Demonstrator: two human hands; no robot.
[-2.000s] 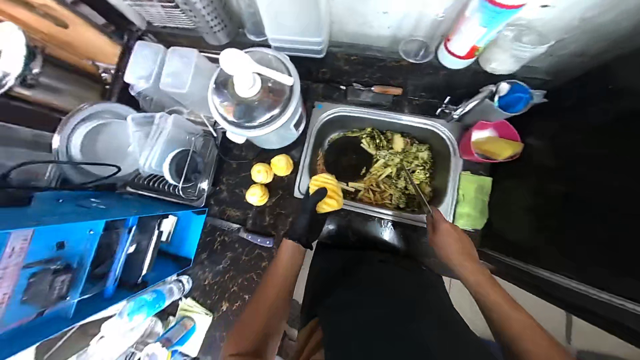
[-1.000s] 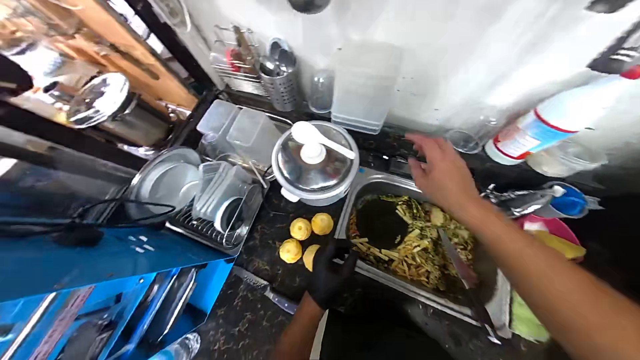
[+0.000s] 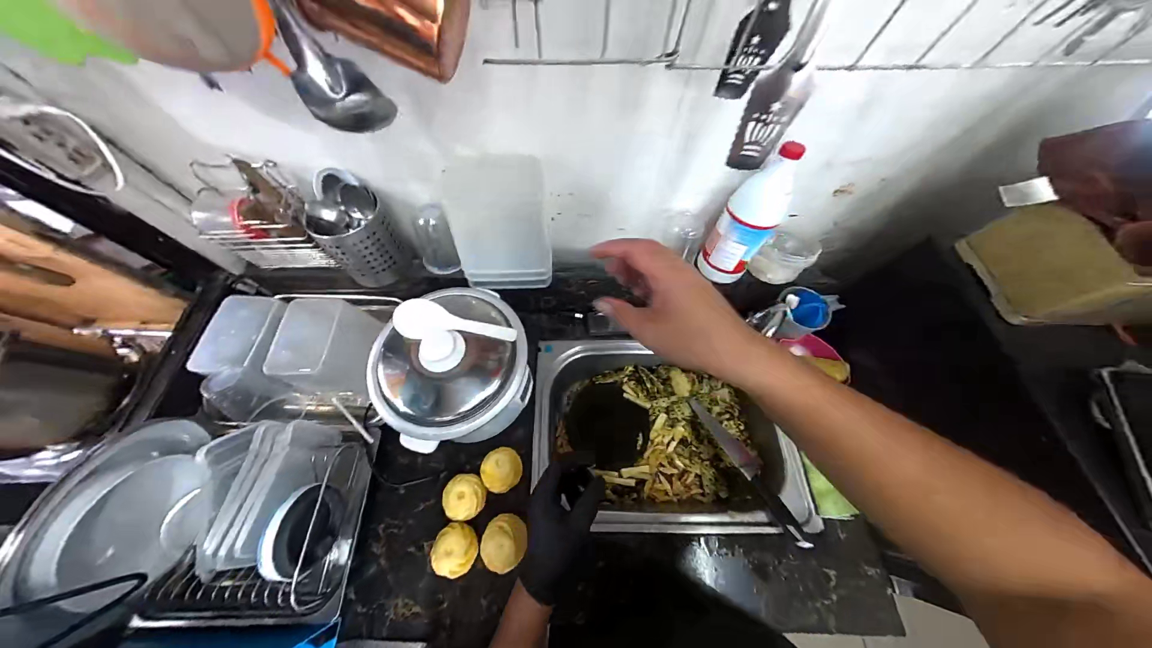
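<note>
My right hand (image 3: 652,297) is bare and reaches over the back of the sink (image 3: 666,522), fingers apart, with nothing seen in it. A dark object (image 3: 605,322) lies just below its fingertips. My left hand (image 3: 560,531), in a black glove, is at the sink's front left corner, fingers curled and apart. Just left of it, four peeled yellow fruits (image 3: 463,497) with spiral grooves, like small pineapples, sit on the dark counter. Green and yellow peels (image 3: 675,441) fill much of the sink. A knife (image 3: 727,439) lies across them, its handle towards the front right rim.
A lidded pot (image 3: 450,369) with a white spoon on top stands left of the sink. Further left are a dish rack (image 3: 243,598) and plastic containers (image 3: 310,337). Behind are a bottle (image 3: 745,220) and a utensil holder (image 3: 364,247). A green cloth (image 3: 830,486) lies at the right.
My left hand has let go of a yellow fruit, and a fourth now sits on the counter. My right hand has left the knife on the peels and moved to the sink's back. The view has shifted.
</note>
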